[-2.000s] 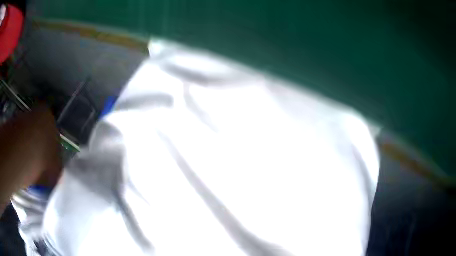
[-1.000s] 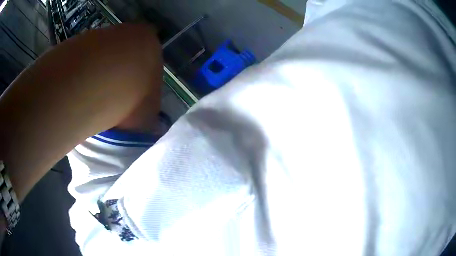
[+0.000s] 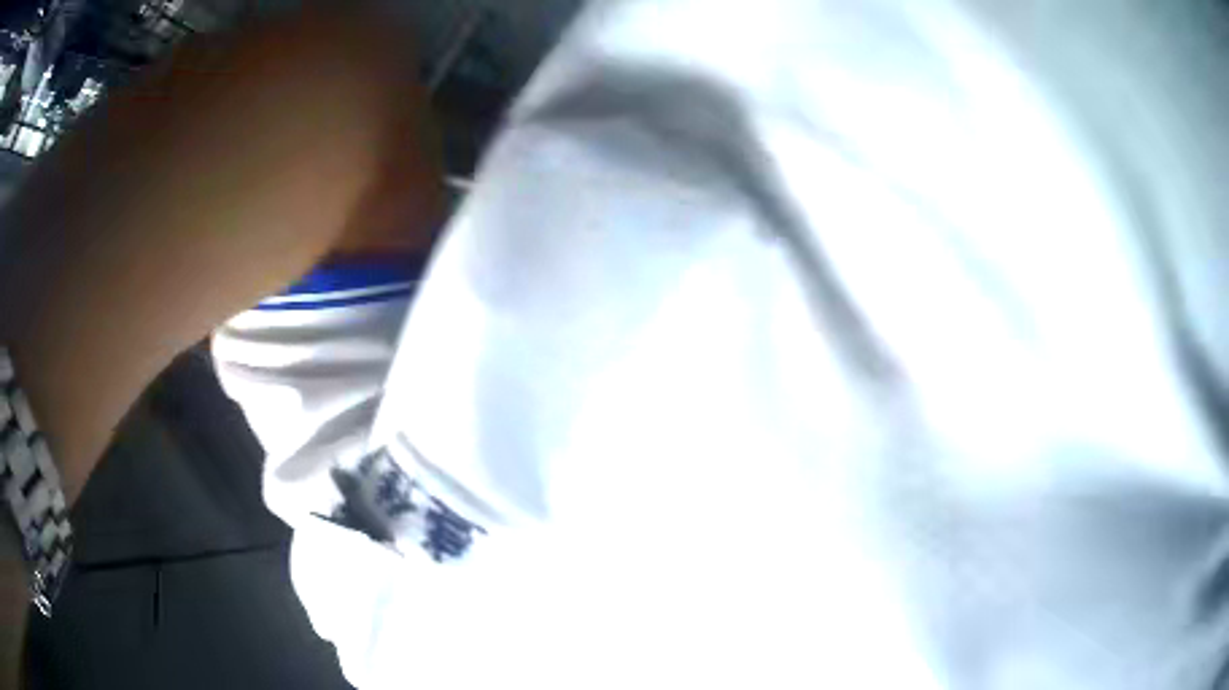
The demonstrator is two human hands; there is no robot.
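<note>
The white shirt of the wearer fills most of the view, bright and washed out. A raised bare arm crosses the upper left, with a metal link wristwatch at the left edge. The shirt sleeve has a blue-striped cuff around this arm. A dark patterned patch shows on the shirt. Only a sliver of skin shows beyond the watch, and the fingers are cut off by the left edge. My right hand is not in view. No tool or workpiece can be made out in a hand.
Blurred metallic items show at the top left corner, too unclear to name. A dark grey floor with thin dark lines shows at the lower left. A thin, blurred bar shows at the top, beside the arm.
The view has swung further onto the shirt. The green surface went out of view first, then the blue object on the floor. The watch and arm have come into view since the earliest frame.
</note>
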